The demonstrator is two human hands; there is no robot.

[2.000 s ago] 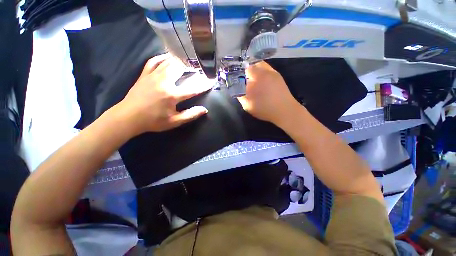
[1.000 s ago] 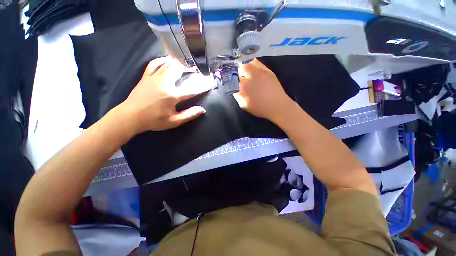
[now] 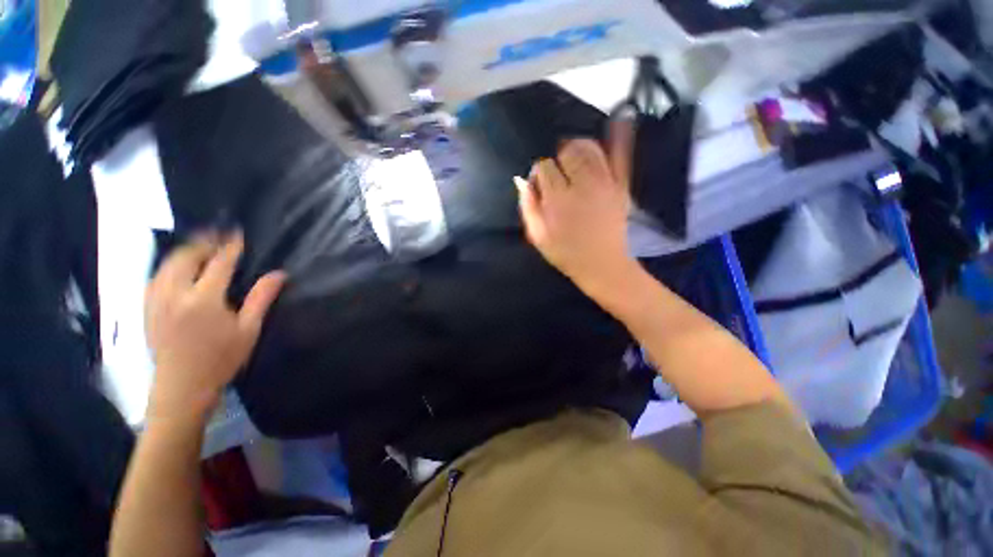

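Observation:
The black garment panel [image 3: 327, 337] lies across the table and hangs over its front edge. A whitish patch [image 3: 405, 203] shows on it, just in front of the presser foot [image 3: 419, 128] of the sewing machine [image 3: 544, 54]. My left hand [image 3: 207, 316] is at the panel's left side, thumb and fingers apart, fingertips blurred. My right hand [image 3: 577, 212] is over the panel right of the presser foot, fingers partly curled; whether it pinches cloth is unclear. Black-handled scissors [image 3: 653, 93] lie just beyond my right hand.
Stacked black pieces [image 3: 125, 65] stand at the upper left. A small dark box [image 3: 822, 141] is at the right table edge. Below it, a blue basket [image 3: 926, 370] holds white panels with black bands [image 3: 828, 316]. Dark cloth hangs at the far left.
Both hands have moved away from the needle, left hand to the left and down, right hand slightly right. The panel is shifted and bunched; the whitish patch and scissors now show. The view has tilted.

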